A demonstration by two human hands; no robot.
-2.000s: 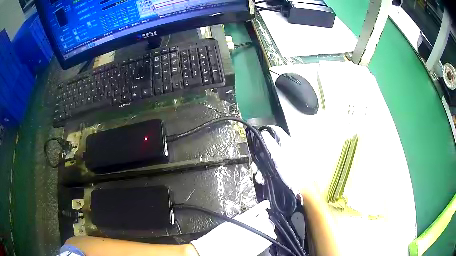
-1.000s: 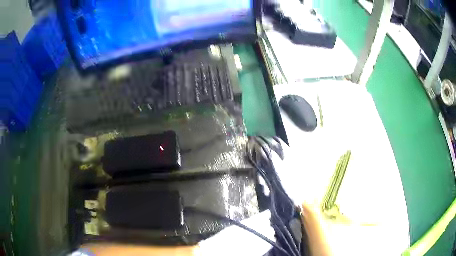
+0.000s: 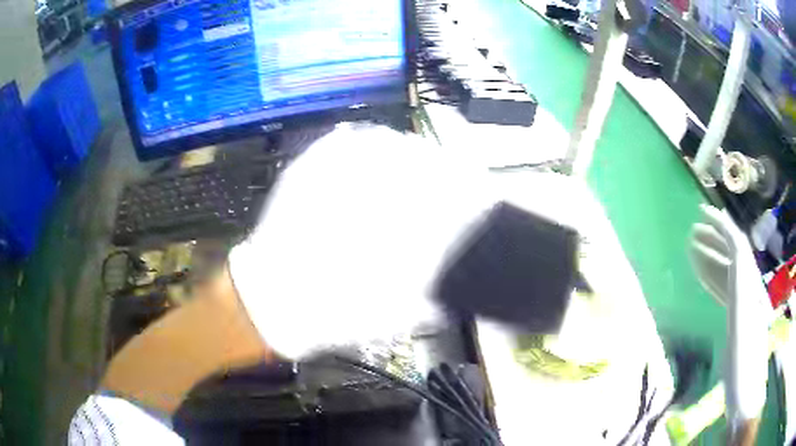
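My left hand (image 3: 349, 235), in a white glove, reaches across from the lower left and is blurred. It is shut on a black power adapter (image 3: 515, 266) above the white bench. My right hand (image 3: 729, 279), also gloved in white, is over the green belt at the right, fingers pointing up and somewhat apart, with no held thing visible. Another black adapter (image 3: 297, 414) lies in the lower bay of the test fixture. My left hand and forearm hide most of the upper bay. Black cables (image 3: 458, 396) lie right of the fixture.
The monitor (image 3: 271, 70) and partly covered keyboard (image 3: 174, 205) are behind the fixture. Yellow-green slips (image 3: 559, 359) lie on the white bench below the held adapter. Black bricks (image 3: 497, 100) stand beyond. A bright green strip (image 3: 698, 418) is at the lower right. Blue bins (image 3: 65, 118) are left.
My left hand has risen from the lower edge to the middle, with an adapter now in it. My right hand has moved from the cables to the far right. The view has shifted.
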